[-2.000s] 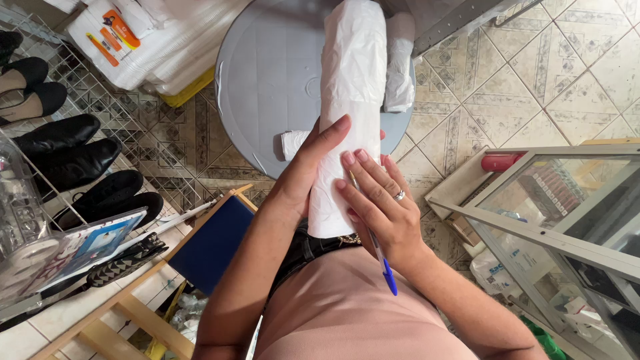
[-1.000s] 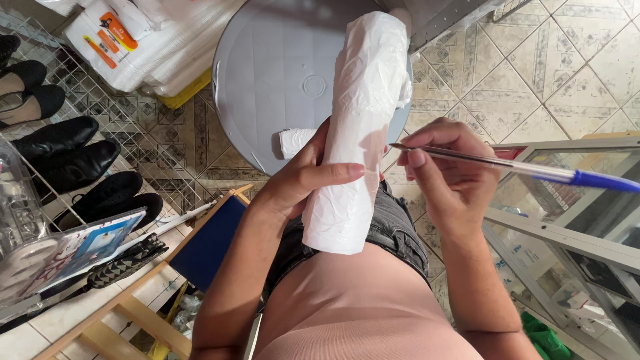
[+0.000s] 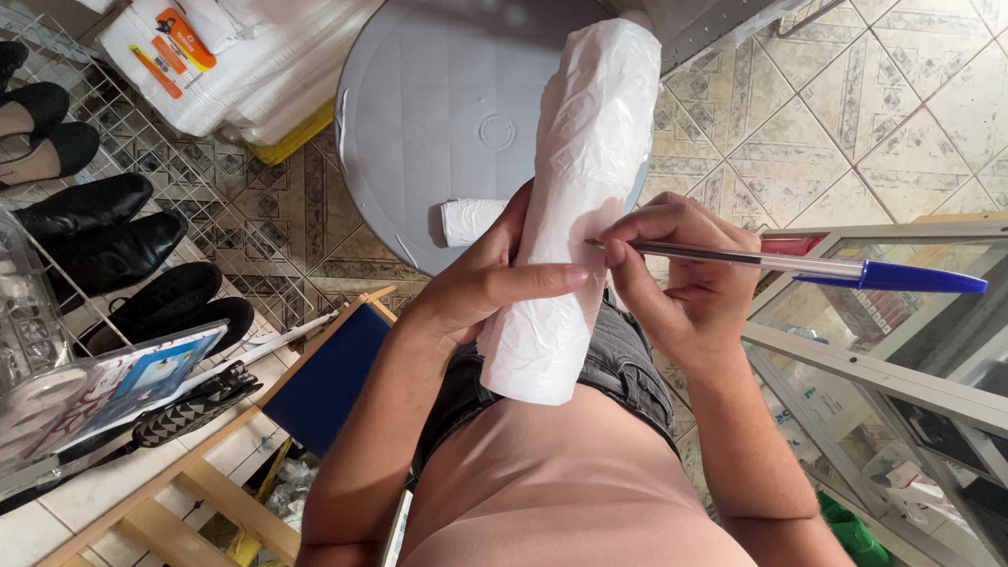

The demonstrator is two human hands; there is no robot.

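Note:
A long roll of thin white plastic (image 3: 594, 118) lies tilted across the middle of the view, its near end over my waist. Around its lower half, my left hand (image 3: 504, 276) grips it with the thumb on top. My right hand (image 3: 681, 272) holds a clear ballpoint pen (image 3: 740, 256) with its blue cap pushed on the back end. The pen's tip touches or nearly touches the roll's right side. Below the roll is a round grey plastic surface (image 3: 417, 118), on which a smaller white roll (image 3: 472, 220) lies beside my left hand.
Black shoes (image 3: 87, 209) stand on a wire rack (image 3: 134, 102) at left, near packs of white foam ware (image 3: 260, 71). A wooden frame (image 3: 197, 480) and a dark blue panel (image 3: 327, 378) are at lower left. On the right stands a glass display cabinet (image 3: 874, 346).
My right hand has come off the roll and moved right, then back to its side with the pen. The blue cap now points right, not down toward my body. My left hand still grips the roll.

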